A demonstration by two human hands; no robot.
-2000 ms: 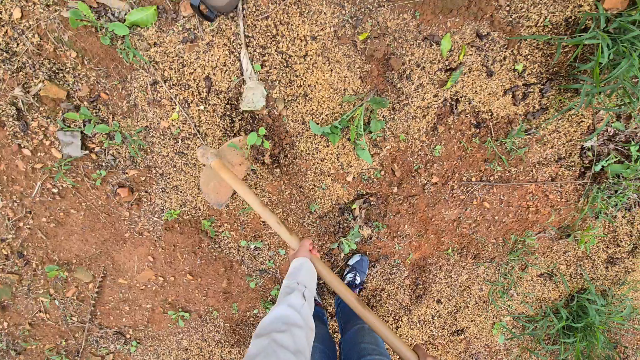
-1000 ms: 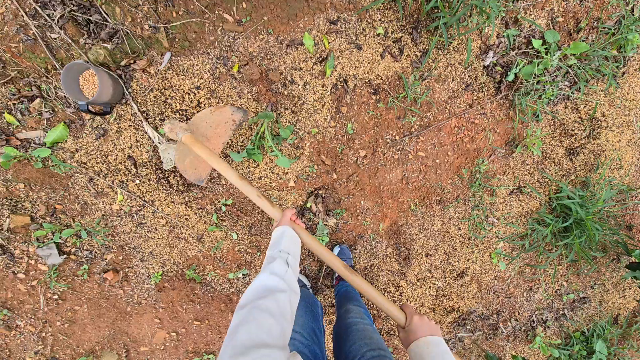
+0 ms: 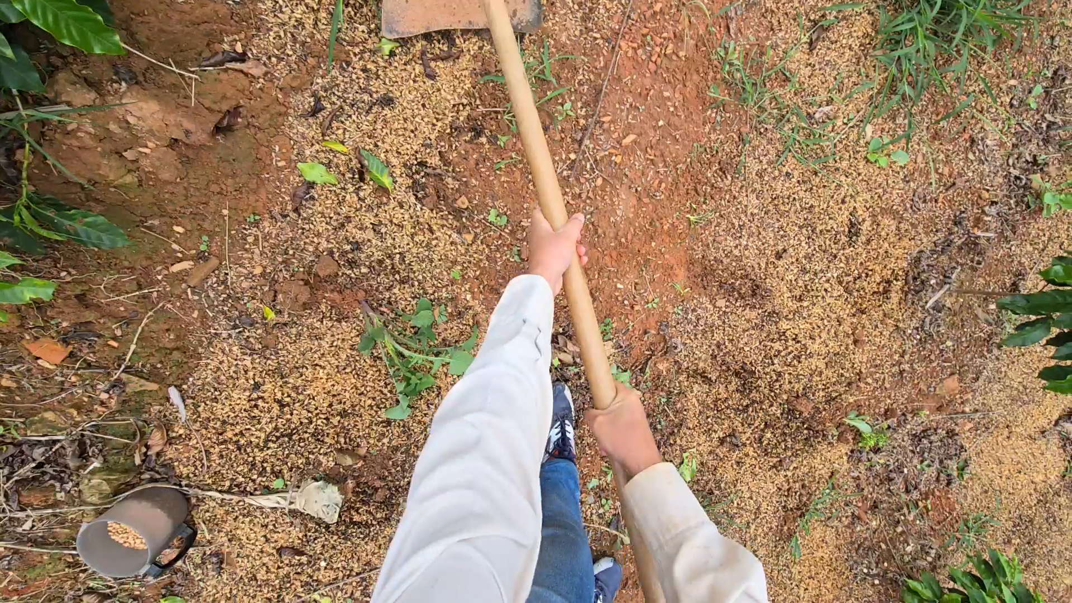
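Observation:
Both my hands grip the long wooden handle of a hoe. My left hand is closed round it near the middle of the view. Lower down, my right hand holds the handle close to my legs. The hoe's broad metal blade shows at the top edge, cut off by the frame; whether it touches the ground I cannot tell. Pale husks or grains lie over reddish soil. An uprooted-looking green weed lies left of my left sleeve.
A grey cup-like container with a dark handle lies at lower left, with pale grains inside. Leafy branches reach in from the left, others from the right. Grass tufts grow at upper right. My shoe is below my left hand.
The hoe has swung from pointing up-left to pointing nearly straight ahead, its blade now at the top edge. My right hand has come nearer my left. The view has shifted.

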